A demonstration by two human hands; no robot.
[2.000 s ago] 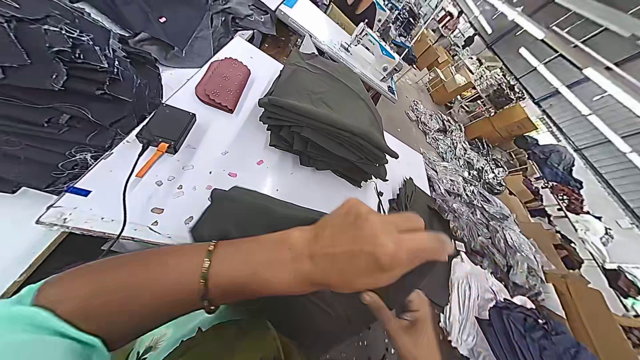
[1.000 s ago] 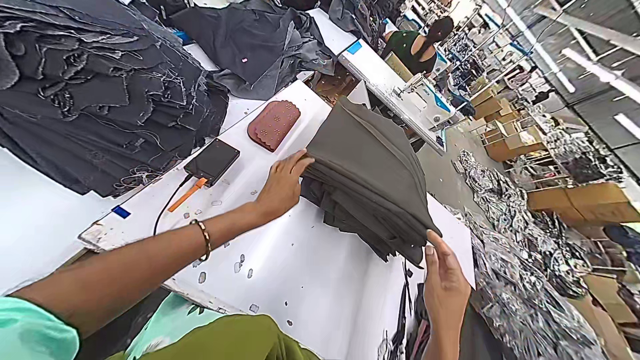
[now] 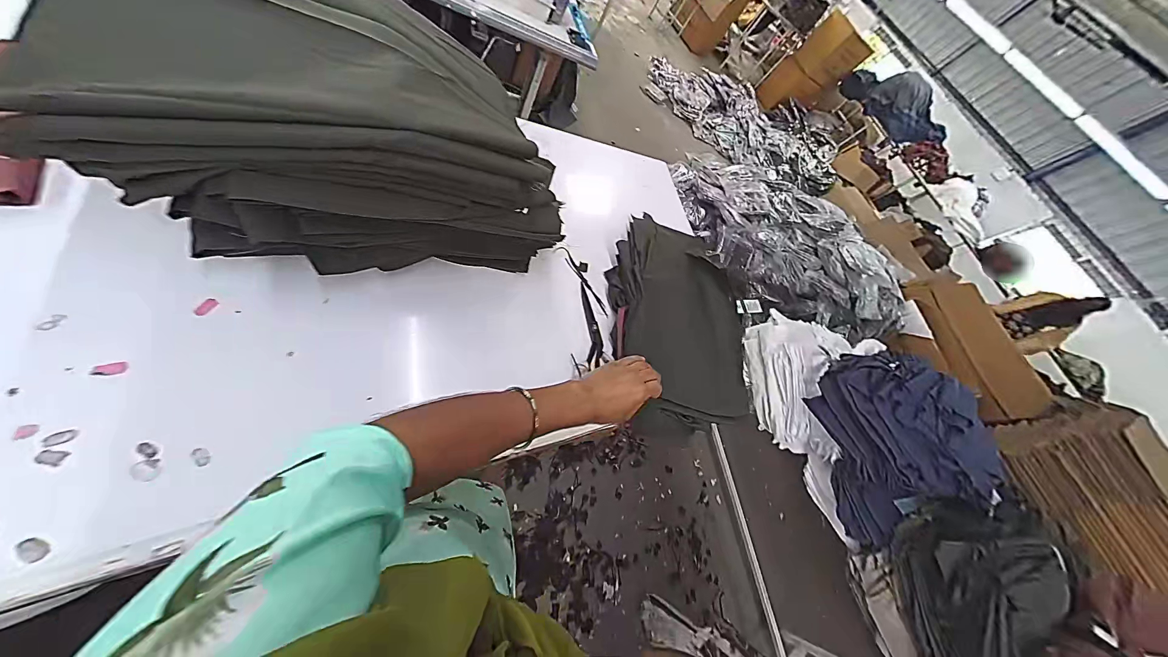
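My left hand (image 3: 622,391), with a bangle at its wrist, has its fingers curled at the near left corner of a smaller pile of dark green cloth pieces (image 3: 684,315). That pile lies at the right end of the white table (image 3: 365,356); its fingertips' hold is partly hidden. A large stack of dark green cloth pieces (image 3: 301,137) rests on the table at upper left, apart from my hand. Thin black strips (image 3: 591,315) lie between the two piles. My right hand is out of sight.
White garments (image 3: 789,379), navy garments (image 3: 903,438) and black garments (image 3: 985,575) lie to the right. Plastic-wrapped packs (image 3: 776,219) are heaped beyond. Cardboard boxes (image 3: 976,347) stand farther right, near a blurred person (image 3: 1004,262). Scraps litter the dark floor (image 3: 620,529).
My left hand has left the large stack and is now at the smaller pile. My right hand, earlier at the large stack's right corner, has gone out of view. The view has swung right.
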